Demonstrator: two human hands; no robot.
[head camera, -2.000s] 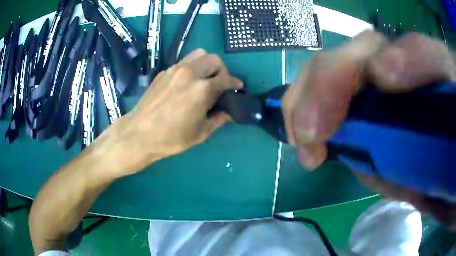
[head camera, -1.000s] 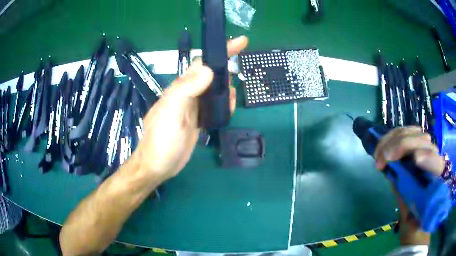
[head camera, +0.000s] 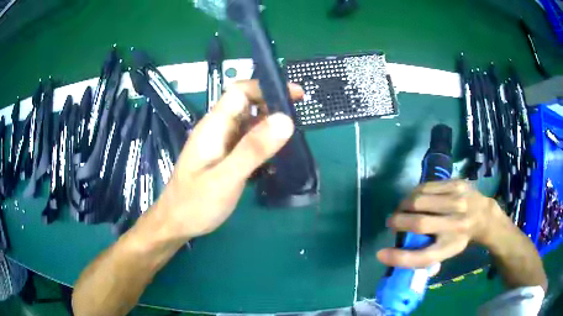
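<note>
My left hand (head camera: 213, 166) grips a long black handle housing (head camera: 271, 74) near its middle. The housing's narrow end points up and away, and its wider end is over the black holding fixture (head camera: 287, 199), which it largely hides; I cannot tell if they touch. My right hand (head camera: 441, 216) holds the blue-and-black electric screwdriver (head camera: 439, 162) around its grip, with its black nose pointing away from me. The screwdriver is right of the white line. The screw tray (head camera: 342, 89), part filled with silver screws, lies behind the fixture.
Many black handle housings (head camera: 102, 148) with silver-white strips lie in a spread at left. Several more (head camera: 494, 117) lie in a row at right. A blue parts bin (head camera: 541, 216) with purple-pink parts stands at the right edge. Clear plastic (head camera: 213, 7) shows at the top.
The housing in my left hand has tilted, its wider end now to the lower right. My right hand has moved left, and the screwdriver has turned from pointing up-left to pointing nearly straight away.
</note>
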